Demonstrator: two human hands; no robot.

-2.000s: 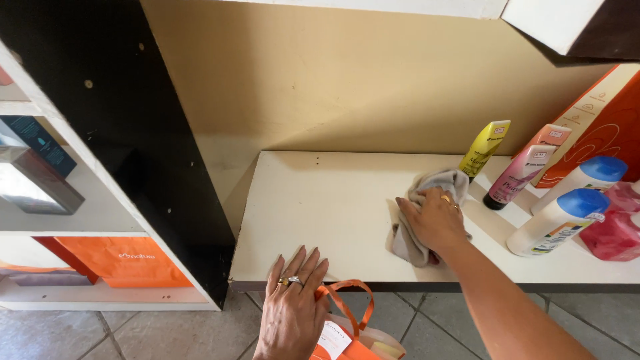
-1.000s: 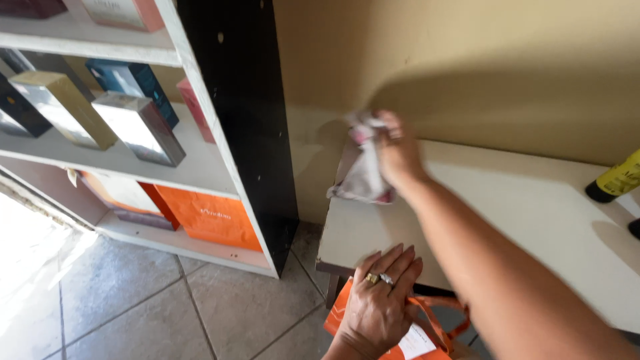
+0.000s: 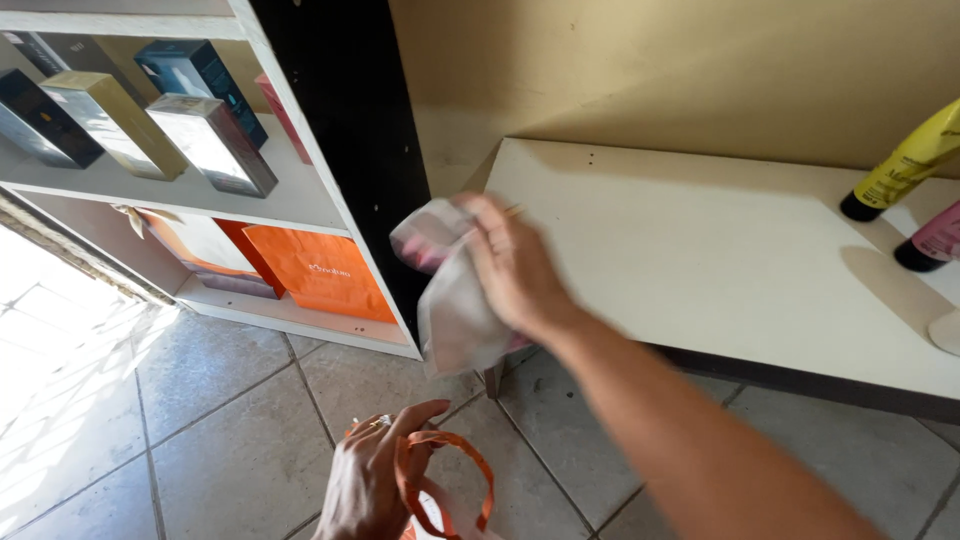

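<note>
My right hand grips a grey-and-pink cloth, blurred by motion, at the left end of the white shelf board. The cloth hangs past the board's left end, beside the black side panel of the shelving unit. Low in the view, my left hand, with rings on it, is beside the board's front edge, over the floor. The orange handle of a paper bag loops by its fingers, and the bag itself is mostly cut off by the lower edge. Whether the fingers hold the handle is unclear.
A yellow tube and a pink tube stand at the board's right. On the left unit are several boxes, including a silver box, above an orange Natura bag. Grey floor tiles lie below.
My right hand has carried the cloth from beside the tubes to the board's left end, and now off it. My left hand has left the board's front edge. The view has swung left.
</note>
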